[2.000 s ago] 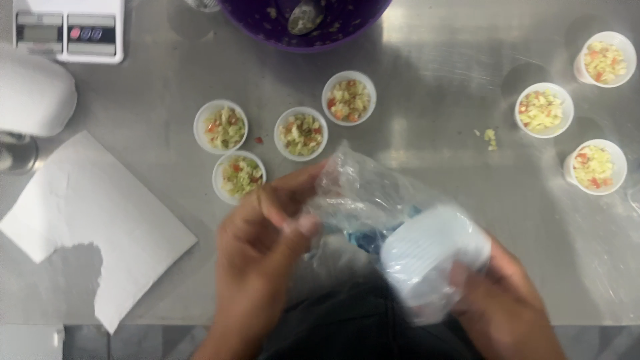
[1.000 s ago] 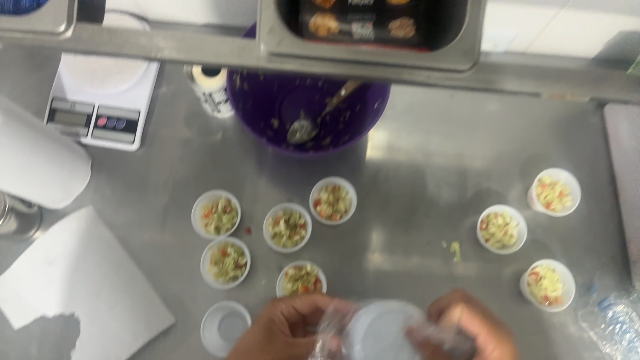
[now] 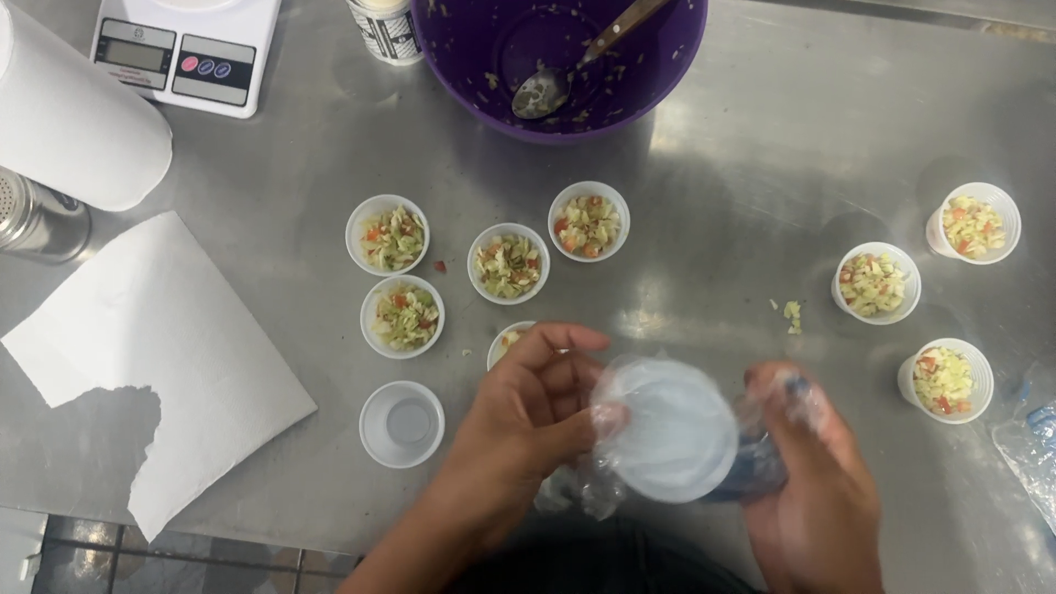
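My left hand (image 3: 540,404) pinches the open end of a clear plastic bag, beside a stack of white plastic lids or cups (image 3: 676,429) seen end-on through the film. At the bag's other side, my right hand (image 3: 813,470) grips the crumpled plastic, which has blue print. Just beyond my left fingers a cup of chopped salad (image 3: 507,338) is partly covered. Farther left stand other filled cups (image 3: 402,317) and an empty white plastic cup (image 3: 402,424). A purple bowl (image 3: 569,128) holds a metal spoon with a wooden handle (image 3: 623,33).
Filled cups (image 3: 876,283) stand at the right, near clear plastic packaging (image 3: 1031,437). Salad scraps (image 3: 793,317) lie on the steel table (image 3: 701,206). At the left are a torn paper towel (image 3: 181,346), a paper roll (image 3: 82,107), a metal shaker (image 3: 41,219) and a kitchen scale (image 3: 186,58).
Since the first frame, an empty cup and another filled cup have come into view near my left hand. The bagged stack now faces up between my hands. The view has shifted.
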